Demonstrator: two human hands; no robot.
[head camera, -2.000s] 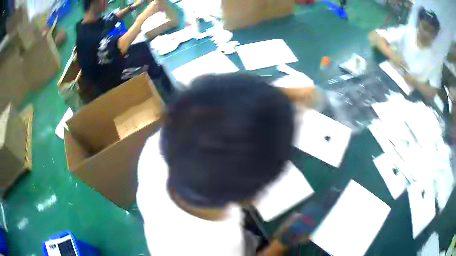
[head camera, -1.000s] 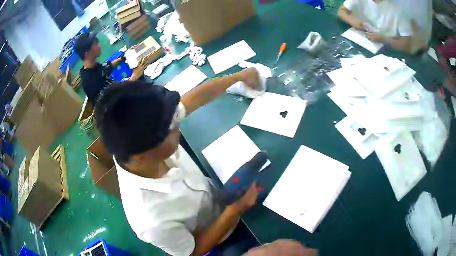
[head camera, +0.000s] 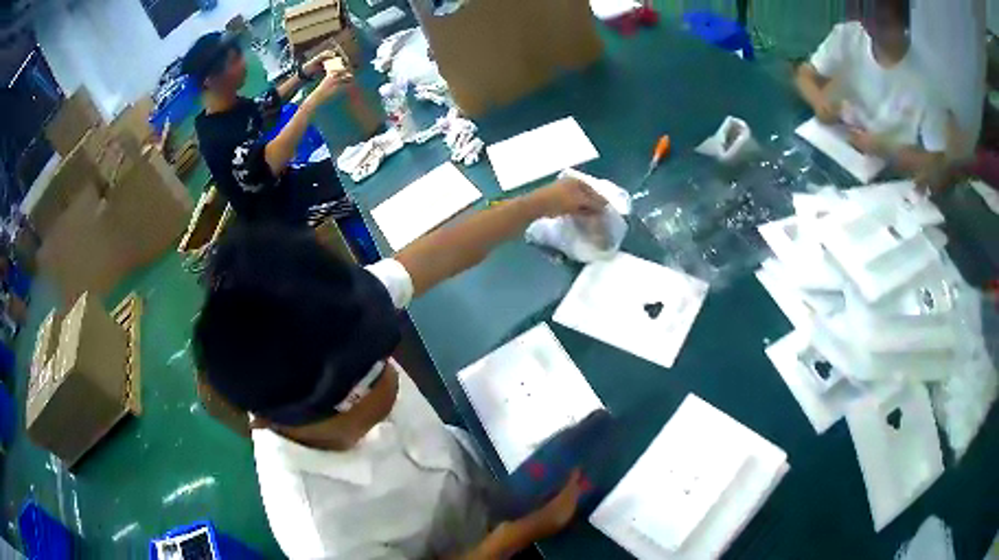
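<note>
Neither of my hands is in the picture. A stack of flat white panels (head camera: 685, 476) lies nearest in front of me on the dark green bench top (head camera: 767, 492). Another white panel (head camera: 526, 394) lies flat to its left, beside the neighbour. A white housing (head camera: 635, 306) with a dark clover-shaped hole lies behind them. The neighbour in a white shirt holds a dark, blurred cordless screwdriver (head camera: 553, 470) in one hand. The neighbour's other hand is in a white bag (head camera: 586, 224).
Housings (head camera: 876, 273) are piled at the right. An orange-handled tool (head camera: 661, 151) and a small white bag (head camera: 728, 140) lie farther back. A person (head camera: 882, 98) sits opposite, holding a white panel. Another (head camera: 247, 131) works at far left. A brown carton (head camera: 515, 49) stands at the back.
The hand at the bottom edge has left the picture. The view has shifted, so the bench things sit lower and farther right. The neighbour's hand remains at the white bag.
</note>
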